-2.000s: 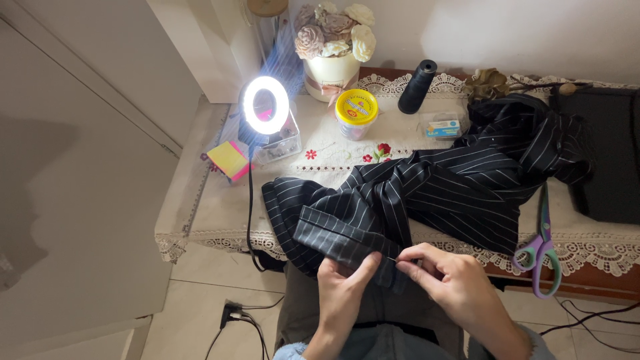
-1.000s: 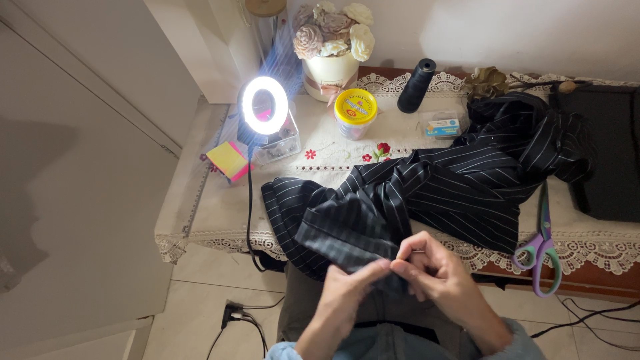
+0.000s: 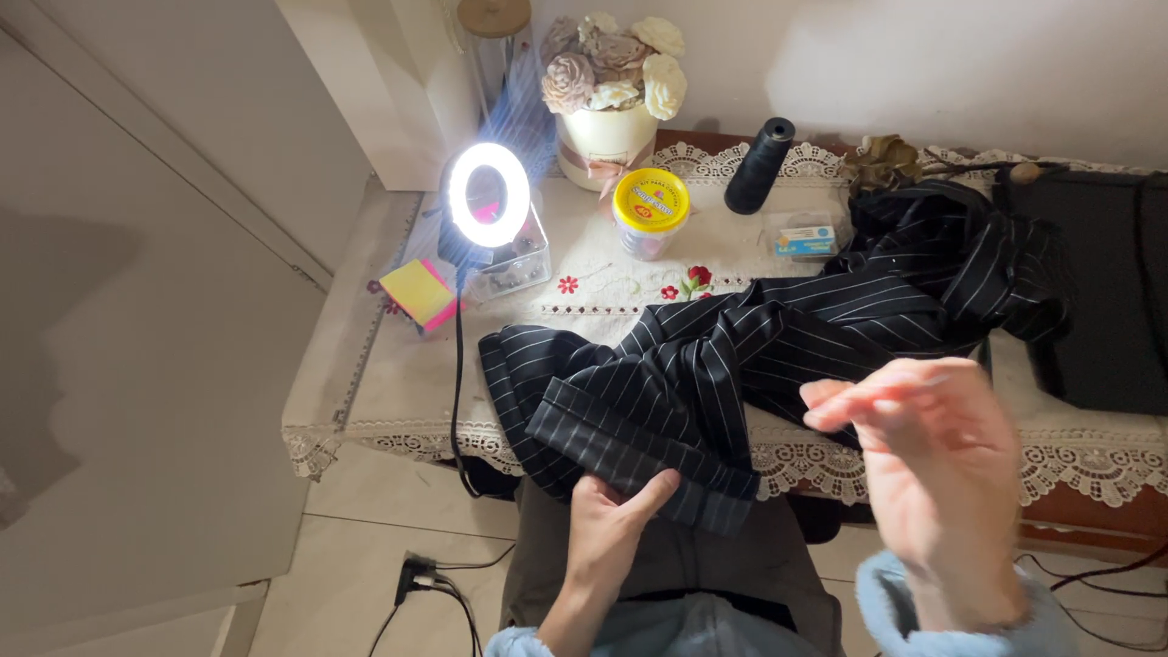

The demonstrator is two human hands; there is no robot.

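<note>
My left hand (image 3: 613, 538) grips the folded hem of a black pinstriped garment (image 3: 693, 365), thumb on top, at the table's front edge. The cloth runs back and right over the lace-edged tablecloth. My right hand (image 3: 922, 438) is raised to the right of the hem, thumb and fingertips pinched together and blurred. A needle or thread between them cannot be made out. Behind the cloth stand a black thread cone (image 3: 759, 166), a tub with a yellow lid (image 3: 651, 205) and a small clear box with a blue and white label (image 3: 805, 237).
A lit ring lamp (image 3: 488, 194) stands at left before a clear plastic box (image 3: 520, 265), beside sticky notes (image 3: 420, 294). Behind is a pot of flowers (image 3: 607, 146). A dark flat object (image 3: 1104, 292) lies at right. Cables (image 3: 438, 584) trail on the floor.
My right hand has moved away from the hem, up and to the right. My left hand still holds the folded cloth. The scissors seen earlier at right are now hidden behind my right hand.
</note>
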